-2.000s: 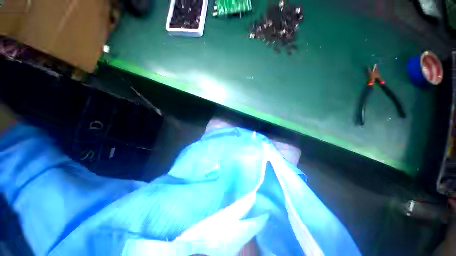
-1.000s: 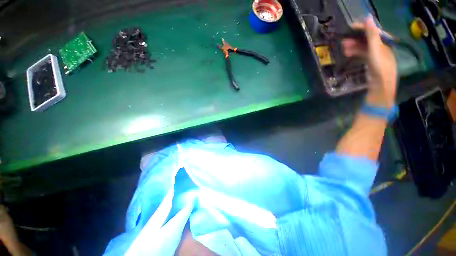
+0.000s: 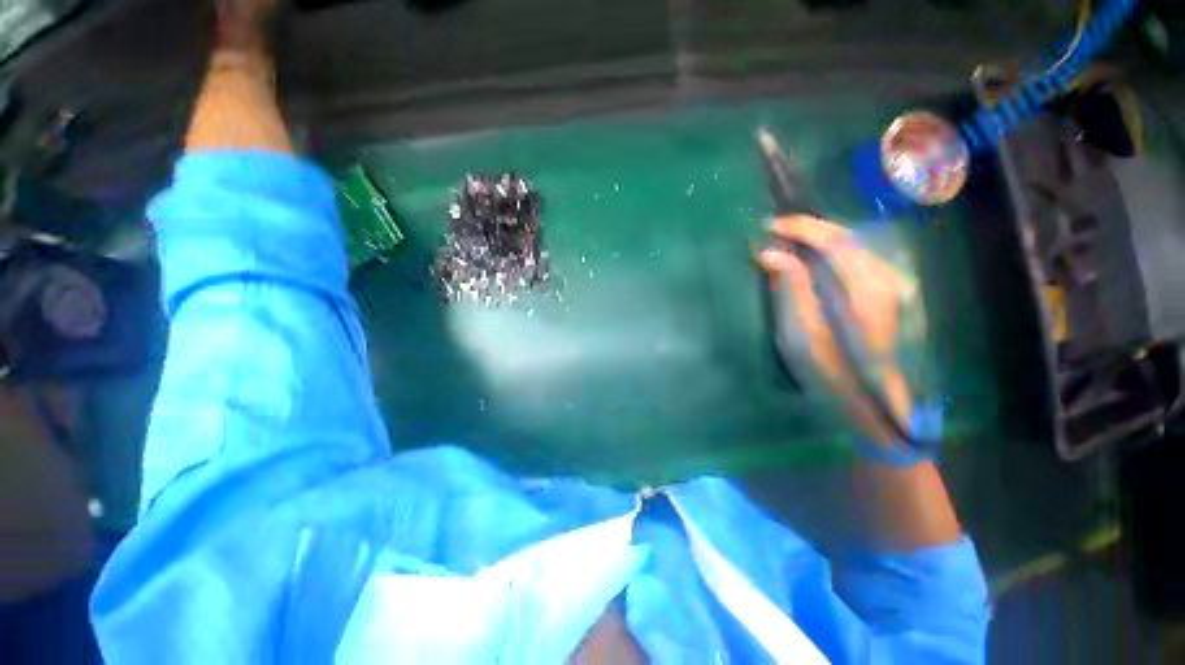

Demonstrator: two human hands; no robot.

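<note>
My right hand is over the right part of the green mat, closed around the dark handle of a soldering iron. The iron's tip points up and away, and its black cable runs back past the blue wrist band. My left arm reaches to the far left; my left hand is cut off by the top edge and blurred, so what it holds cannot be told. A loose pile of small black components lies on the mat. A green circuit board shows partly beside my left sleeve.
A round blue pot with a reddish-silver top stands at the far right of the mat. A dark open case is at the right edge. A coiled blue cord hangs at upper right. A dark surface lies beyond the mat.
My right hand has come from over the dark case onto the mat and now holds the iron. My left arm has come into view, stretched forward. The view has shifted.
</note>
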